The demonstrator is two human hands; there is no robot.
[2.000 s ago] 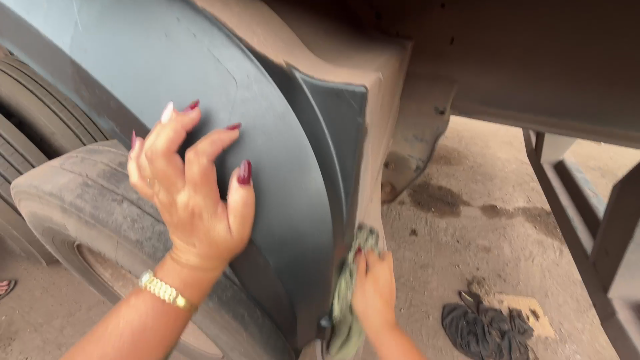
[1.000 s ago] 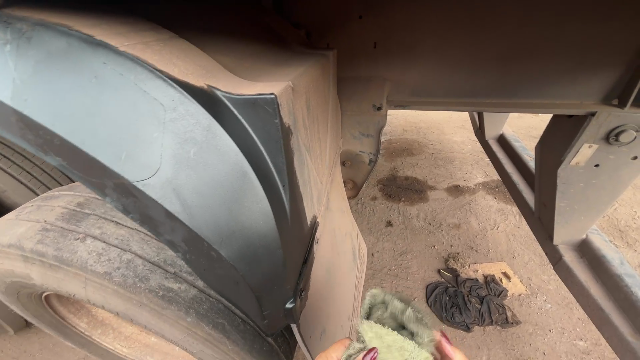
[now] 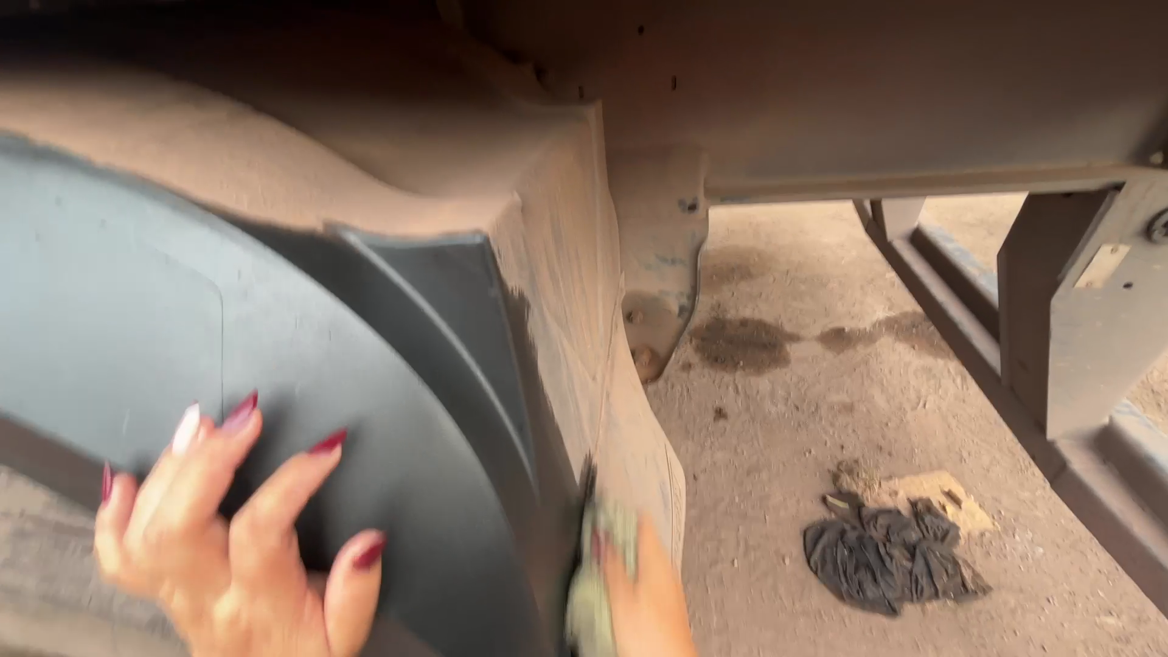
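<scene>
My left hand (image 3: 242,538), fingers spread, is at the outer face of a dark grey plastic wheel fender (image 3: 365,392); whether the fingertips press on it I cannot tell. My right hand (image 3: 643,584) grips a pale green cloth (image 3: 602,579) against the fender's lower rear edge and is slightly blurred. Beside the cloth, the fender's rear side panel (image 3: 570,274) carries a coat of brown dust with streaks in it. The fender's front face and the corner strip look dark and cleaner, while its top (image 3: 274,164) is dusty.
Part of a dusty tyre (image 3: 46,557) shows at the lower left, under the fender. A vehicle's side beam (image 3: 894,100) spans the top right, with a metal bracket and rail (image 3: 1095,319) below it. A crumpled black cloth (image 3: 885,557) lies on the dirt ground (image 3: 757,474), near dark stains.
One second ago both hands were at the cloth, low and away from the fender. Now my left hand is at the fender's face and my right hand has brought the cloth to its rear edge.
</scene>
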